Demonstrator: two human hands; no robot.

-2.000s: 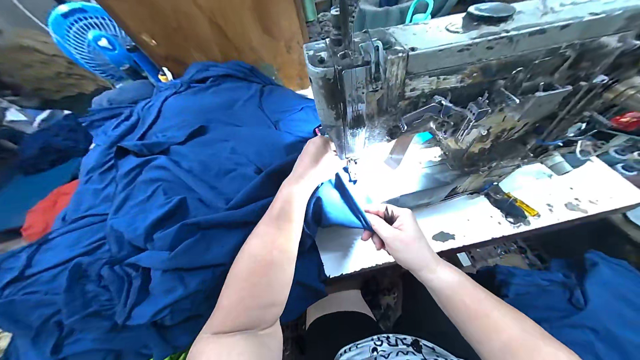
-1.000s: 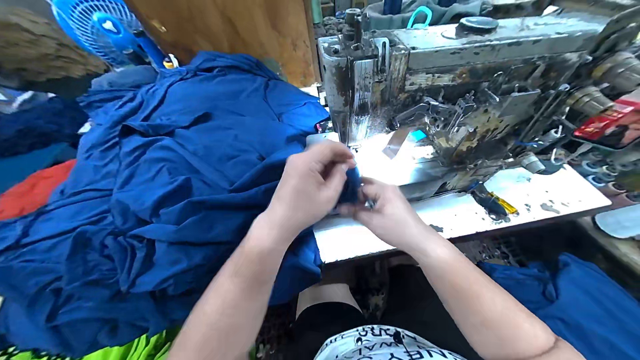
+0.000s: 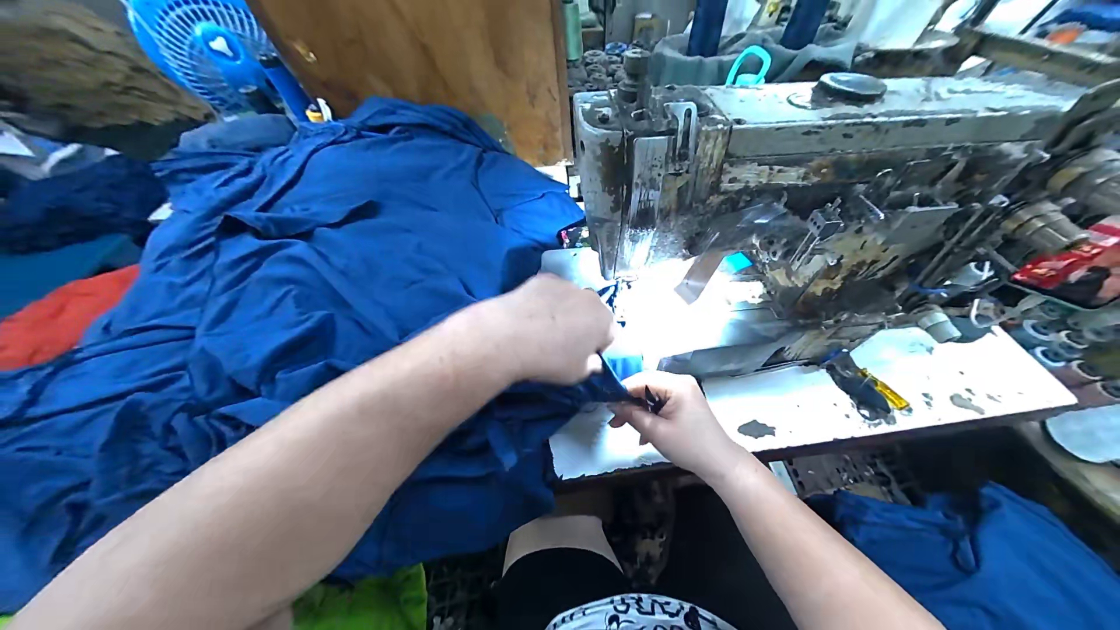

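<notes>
Blue fabric (image 3: 341,262) lies in a large heap to the left of an old, worn sewing machine (image 3: 787,166). My left hand (image 3: 560,331) is closed on a fold of this fabric just left of and below the lit needle area; its fingertips are partly hidden. My right hand (image 3: 669,416) pinches the fabric's edge close to the front of the white table, with a small dark tool, perhaps thread snips, held in the same fingers. Between the two hands a short stretch of the blue edge runs slanting down to the right.
A yellow-handled tool (image 3: 884,391) lies on the white tabletop (image 3: 787,420) at right. More blue fabric (image 3: 1032,560) hangs low at the right. Behind the heap stand a blue fan (image 3: 210,52) and a wooden panel (image 3: 429,70). A red item (image 3: 1072,262) sits beyond the machine's right end.
One second ago my hands were close together at a bunched bit of fabric; now they are farther apart, with the edge stretched between them.
</notes>
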